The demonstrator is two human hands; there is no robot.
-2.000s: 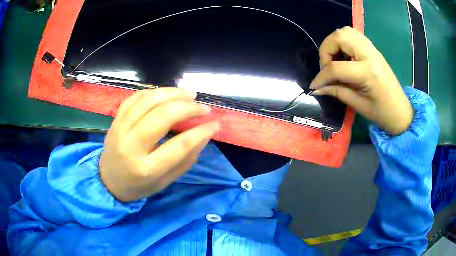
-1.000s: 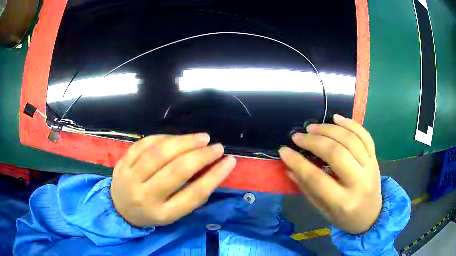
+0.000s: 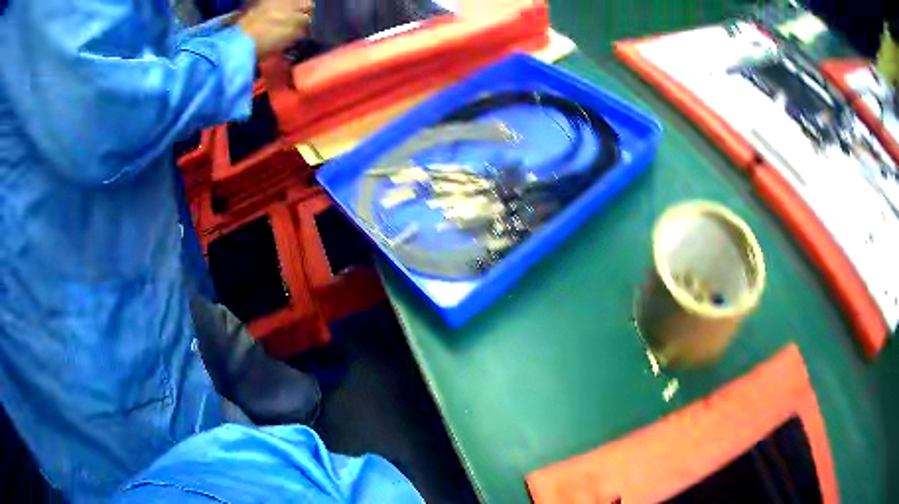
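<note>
Neither of my hands is in view; a blue sleeve [image 3: 271,471] shows at the bottom edge. A blue parts tray [image 3: 582,228] lies on the green bench. Coiled grey and black antenna cables with pale ends [image 3: 449,197] lie in it, blurred. At the bottom right, a corner of an orange-red foam tray [image 3: 680,423] shows around part of a black laptop screen [image 3: 774,474]. The rest of the screen is cut off by the frame.
A tan scrap container [image 3: 690,330] stands right of the blue tray. Laptop bases [image 3: 789,98] in orange foam lie at upper right. A person in a blue smock [image 3: 89,226] stands at left beside stacked foam trays [image 3: 424,69].
The view has swung left, away from the screen. Both hands have left the picture. The blue tray, scrap container and other person have come into view.
</note>
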